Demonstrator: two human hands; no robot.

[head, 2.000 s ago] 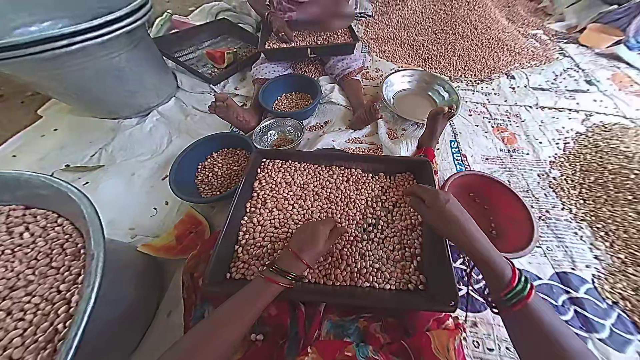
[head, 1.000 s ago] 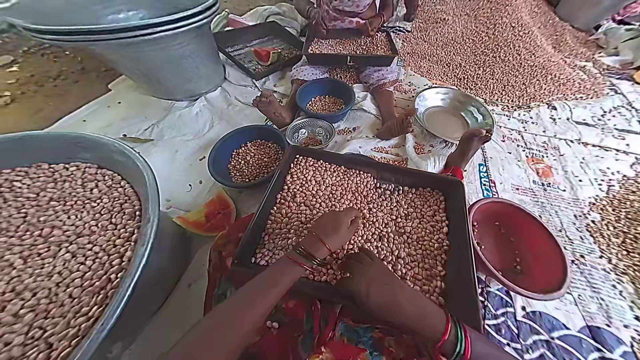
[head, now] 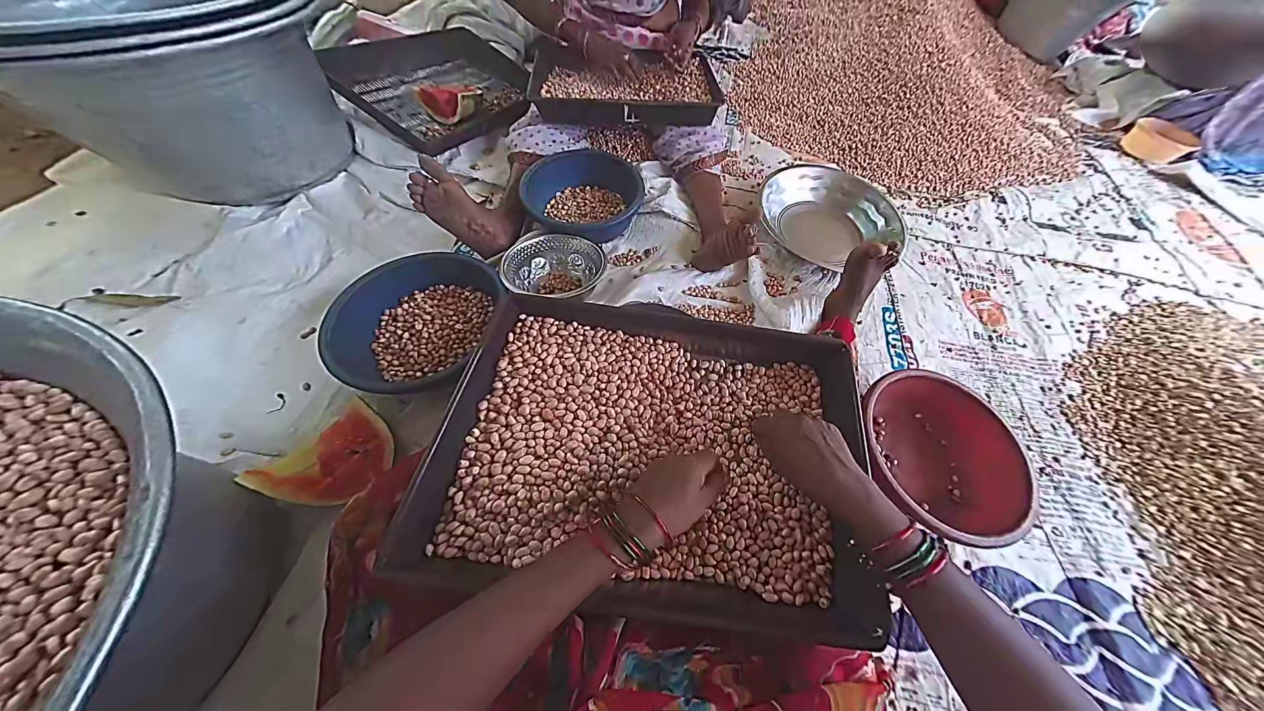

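A dark rectangular tray rests on my lap, its bottom spread with pinkish-brown nuts or seeds. My left hand, with bangles at the wrist, lies over the middle of them, fingers curled; whether anything is between the fingertips is hidden. Close to its right, my right hand touches the nuts near the tray's right side, fingers pointing down and partly hidden. A red bowl with a few nuts stands just right of the tray. At the tray's upper left corner is a blue bowl partly filled with nuts.
A large metal tub of nuts stands at the left. Ahead are a small metal bowl, another blue bowl and a steel basin. A person works at another tray. Watermelon lies left; nut heaps lie at the right.
My right hand has moved from beside my left wrist, near the tray's front, to the right part of the tray. My left hand remains over the nuts.
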